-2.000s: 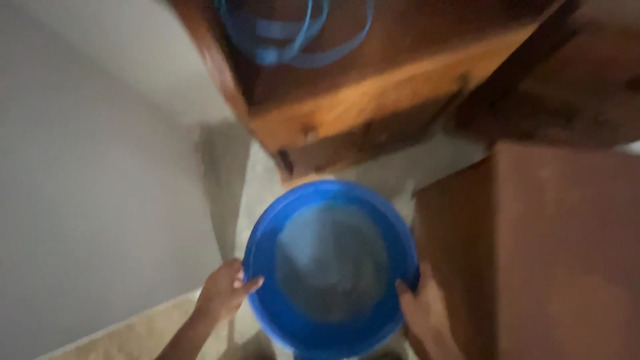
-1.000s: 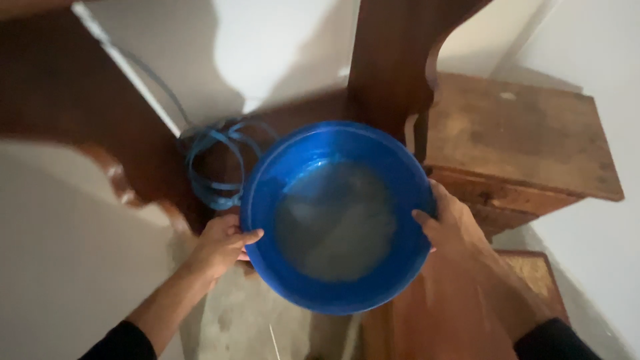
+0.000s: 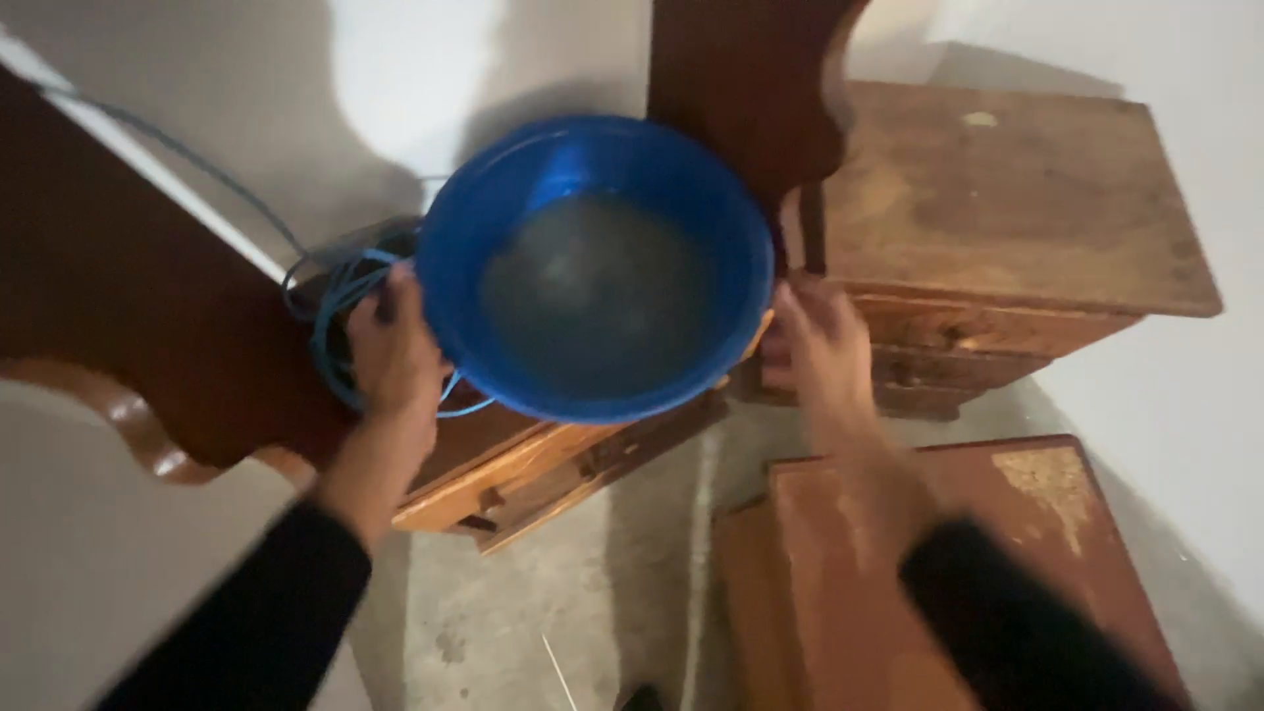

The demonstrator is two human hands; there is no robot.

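A round blue plastic basin with cloudy, greyish liquid in it sits over the top of a dark wooden cabinet, whose drawer front shows below. At the basin's left side is my left hand, its thumb off the rim and its fingers apart. My right hand, slightly blurred, is beside the right side with its thumb and fingers spread, outside the rim. Coiled blue cable lies left of the basin, partly behind my left hand. The basin's underside is hidden.
Dark scalloped wooden panels flank the basin. A worn wooden chest of drawers stands at the upper right. Lower right is a reddish-brown piece of furniture with a chipped top. Grey concrete floor shows below.
The basin has moved from above the floor to over the cabinet top beside the blue cable. My thumbs, over its rim one second ago, are now off it. The view has shifted a lot.
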